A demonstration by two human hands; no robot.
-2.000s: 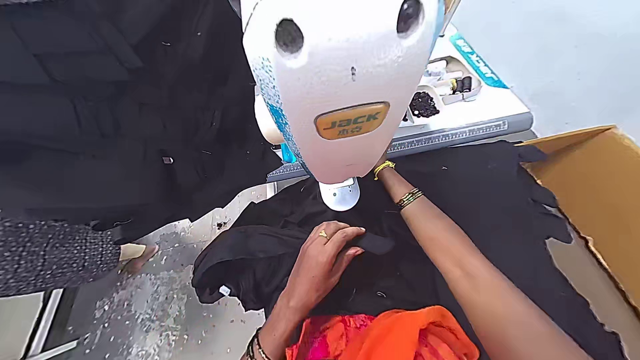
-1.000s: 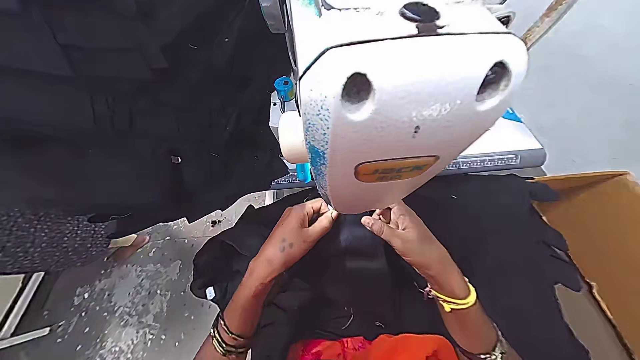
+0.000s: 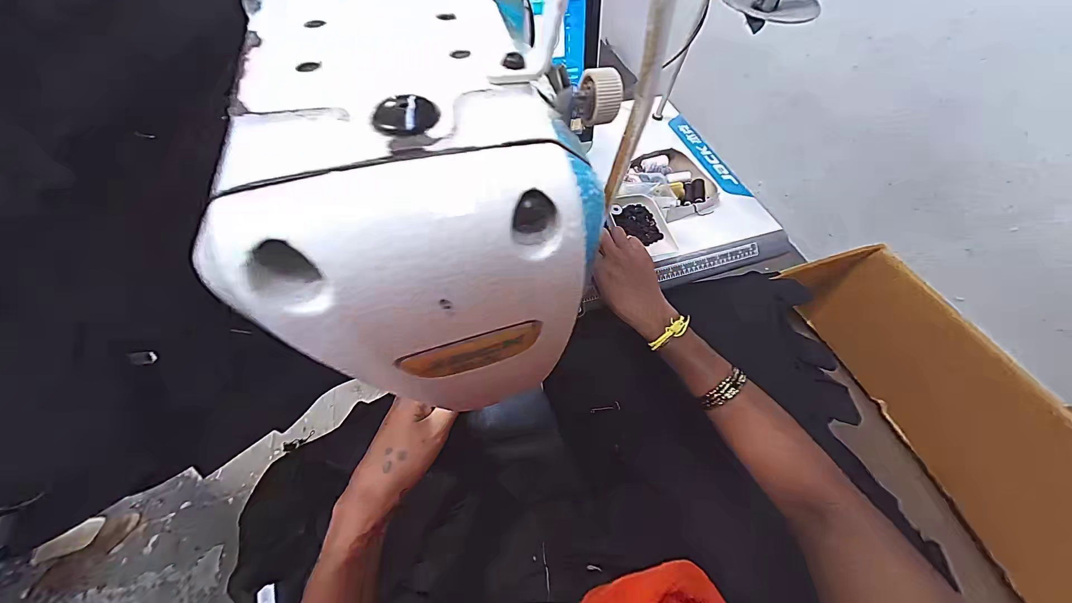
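A white Jack industrial sewing machine head (image 3: 394,251) fills the upper middle of the view and hides the needle area. Black fabric (image 3: 662,444) lies below it and across my lap. My left hand (image 3: 423,423) is on the fabric under the machine's lower edge, its fingertips hidden by the head. To the right of the machine, my right hand (image 3: 624,268) reaches to the table edge beside a tray of small black pieces (image 3: 641,224). Its fingertips are partly hidden, and whether they hold anything is unclear.
A compartment with thread spools (image 3: 682,188) lies on the white machine table (image 3: 745,219), which has a printed ruler (image 3: 712,261) along its front. An open cardboard box (image 3: 946,402) stands at the right. More black fabric (image 3: 100,251) hangs at the left, above the stained floor (image 3: 167,536).
My right hand has moved from the fabric at the machine's lower edge up and right to beside the small tray. The left hand stays near the machine's lower edge. The view has shifted.
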